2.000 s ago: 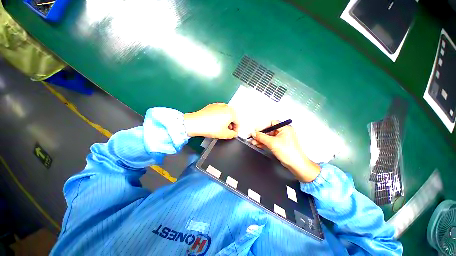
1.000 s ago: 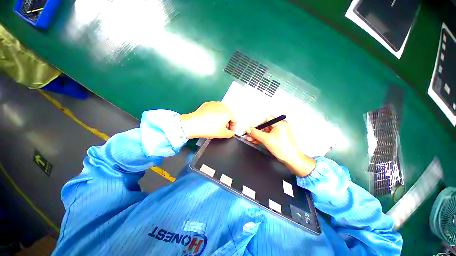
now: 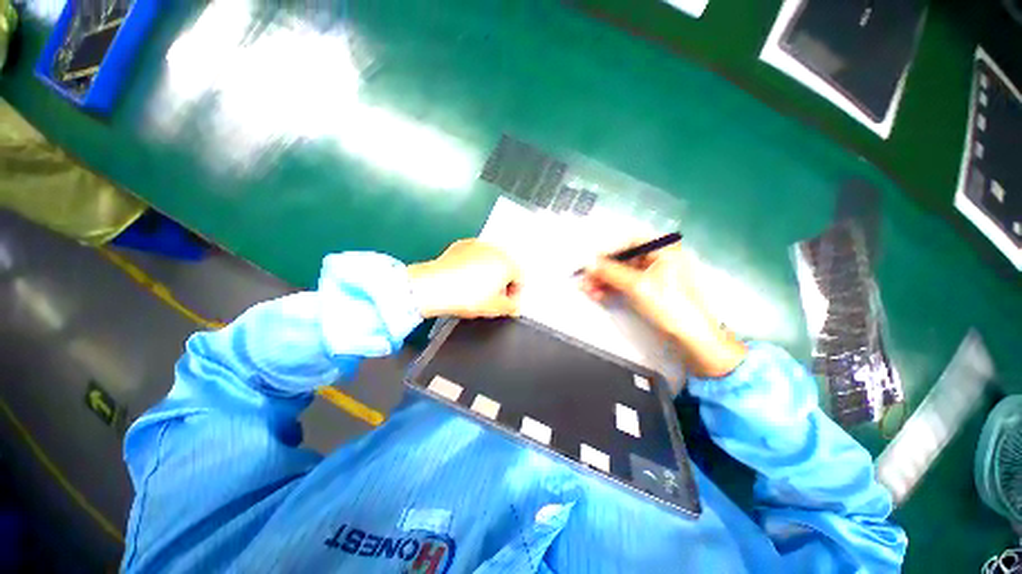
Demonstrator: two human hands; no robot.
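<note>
A dark panel (image 3: 538,387) with pale squares along its near edge and more near its right end leans against my body at the bench edge. My left hand (image 3: 476,280) is at the panel's far left corner, fingers curled; its fingertips rest at the edge, and whether they pinch anything is hidden. My right hand (image 3: 644,280) holds a dark pen-like tool (image 3: 650,246) above the white paper (image 3: 549,269), off the panel's far edge; it is slightly blurred. The sheet of short black strips (image 3: 538,179) lies beyond the paper.
Spare strip sheets (image 3: 846,320) lie at the right, with a whitish film strip (image 3: 934,420) and a small fan (image 3: 1001,454) near the right edge. Panels on white sheets (image 3: 857,51) lie at the upper right. A blue tray (image 3: 56,51) holds dark parts at the upper left.
My right hand and tool have moved away from the panel's far edge, to the right. My left hand stays at the corner. The view has shifted slightly.
</note>
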